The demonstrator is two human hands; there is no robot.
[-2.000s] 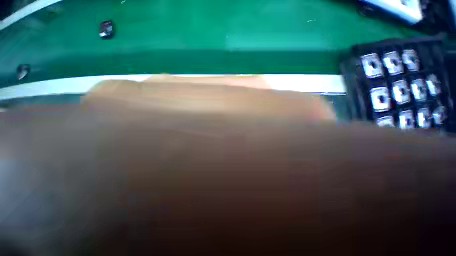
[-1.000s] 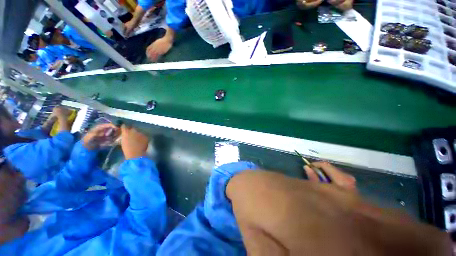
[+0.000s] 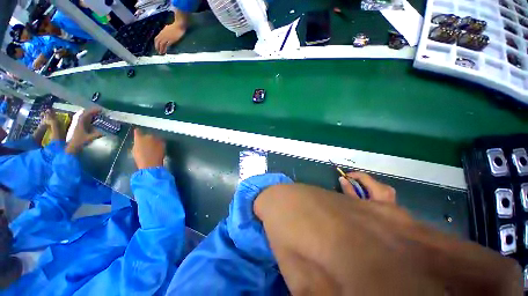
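Note:
My right hand (image 3: 376, 191) is beyond my left hand, over the dark bench near the belt's white rail. Its fingers hold a pen tool (image 3: 354, 184) with a blue body, yellow front and thin dark tip pointing up and left. My left hand (image 3: 370, 237) is very large and close to the camera, reaching from a blue sleeve toward the lower right. Its fingers are blurred or out of the picture, so its grip cannot be told. It hides part of the bench and my right wrist.
A white-labelled clear bag (image 3: 253, 164) lies on the bench. Black blister trays (image 3: 473, 191) with silver housings stand at right. The green belt (image 3: 347, 104) carries several small housings. Across it are a white parts tray (image 3: 463, 74), phone and fan (image 3: 234, 16). A blue-sleeved worker sits at left.
The view has shifted slightly since one second ago, showing more of the black tray. The neighbour's hands have moved apart. Two seconds ago my blurred hand covered most of the picture.

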